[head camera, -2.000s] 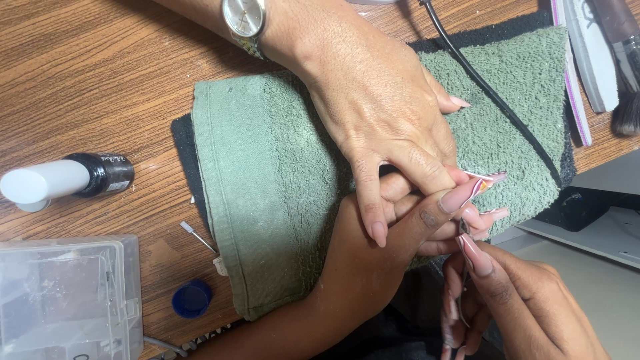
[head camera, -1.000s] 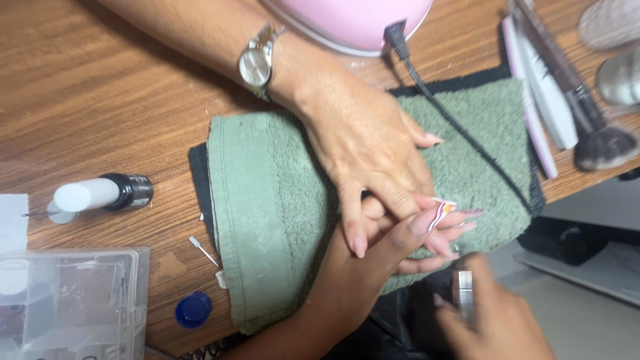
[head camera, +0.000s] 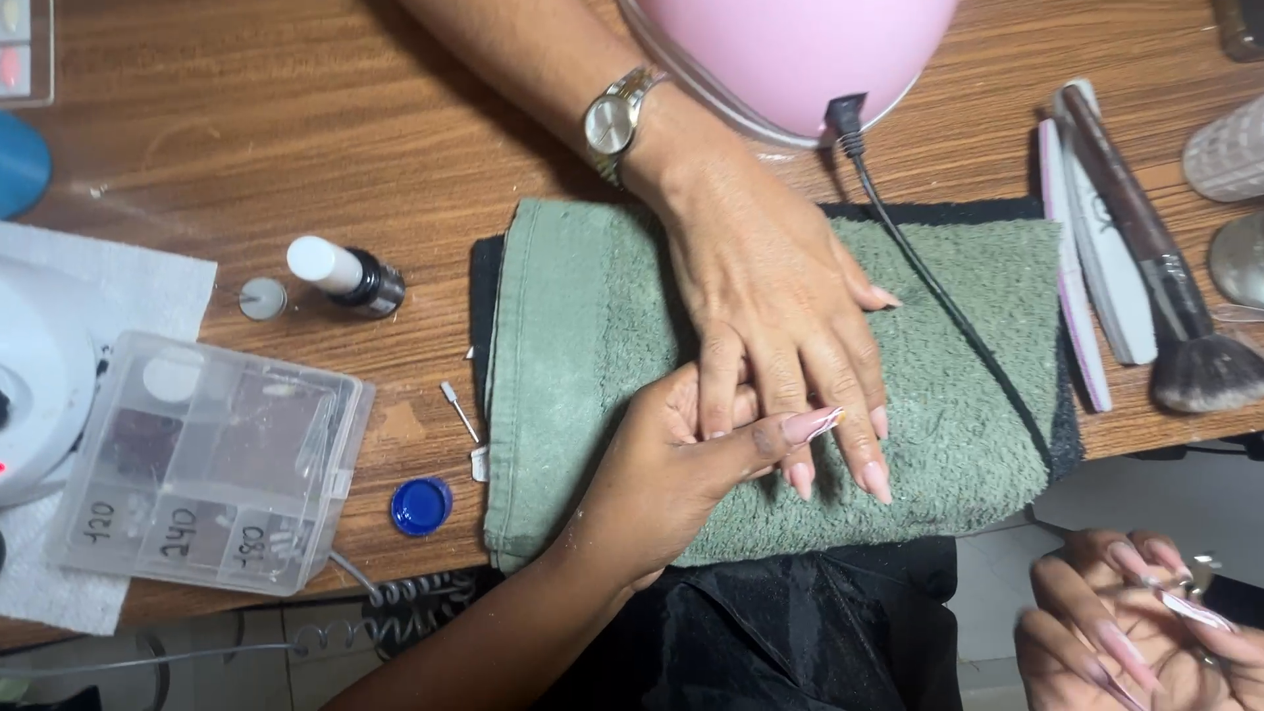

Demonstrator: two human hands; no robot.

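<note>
My left hand [head camera: 671, 464] holds the fingers of another person's hand [head camera: 775, 286], its thumb with a long patterned nail lying over them. That hand rests palm down on a folded green towel [head camera: 553, 395] and wears a wristwatch [head camera: 610, 123]. At the lower right, beyond the towel, my right hand [head camera: 1136, 632] is turned palm up with bent fingers. A small shiny metal item [head camera: 1202, 563] shows at its fingertips; its kind is unclear.
A pink nail lamp [head camera: 790, 49] with a black cord stands at the top. Nail files [head camera: 1071, 267] and a brush [head camera: 1145, 227] lie right. Left are a nail polish bottle [head camera: 370, 281], a blue cap [head camera: 421, 506], a drill bit [head camera: 459, 410] and a clear compartment box [head camera: 341, 425].
My right hand has moved away from the other person's fingers to the lower right. The other person's fingers now lie more spread over the towel. The view has shifted.
</note>
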